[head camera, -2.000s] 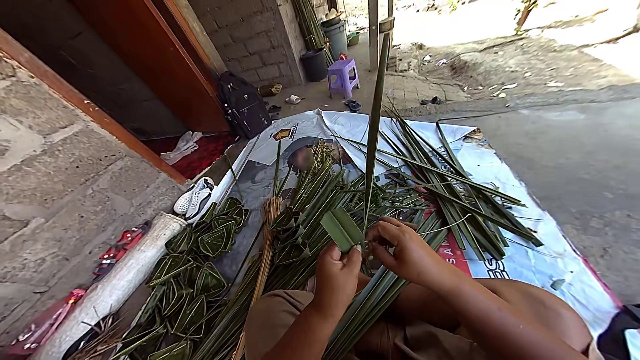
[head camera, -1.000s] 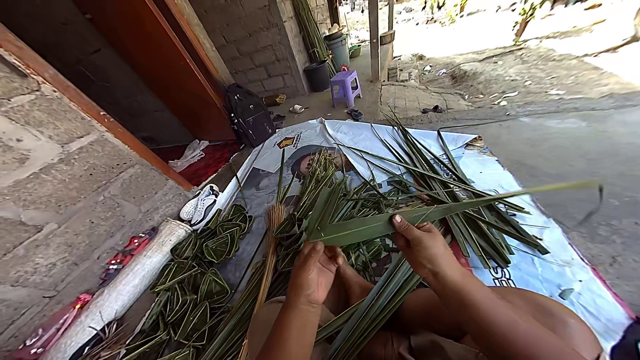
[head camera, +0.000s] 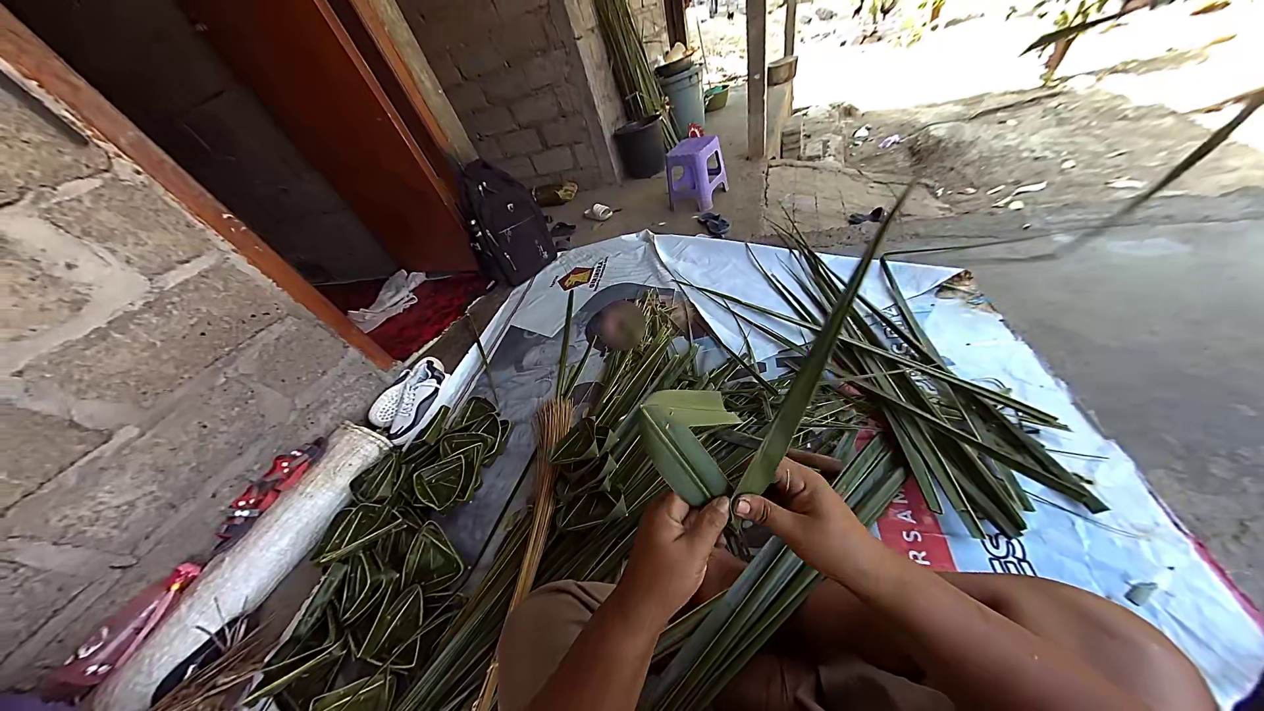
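Note:
My left hand (head camera: 681, 538) pinches the folded end of a green palm leaf strip (head camera: 681, 454), whose short tip bends over to the right. My right hand (head camera: 805, 513) grips the same work close by, where a long palm leaf blade (head camera: 829, 346) rises up and to the right. The thumbs nearly touch. Whether the two parts are one strip is hidden by the fingers. Left of my knees lies a pile of folded palm leaf pieces (head camera: 425, 558), beside a bundle of thin sticks (head camera: 543, 474). Loose leaf strips (head camera: 928, 415) lie at the right, and more (head camera: 741, 612) lie across my lap.
A printed plastic banner (head camera: 1076, 474) covers the ground under the leaves. Along the block wall (head camera: 178, 326) lie a white roll (head camera: 247, 553) and a pair of shoes (head camera: 410, 395). Farther off are a backpack (head camera: 506, 225), a purple stool (head camera: 696, 170) and a black bucket (head camera: 640, 148).
The leaf that stretched flat to the right between my hands a second ago is now folded at the left hand, with a long blade pointing up. My hands have come together.

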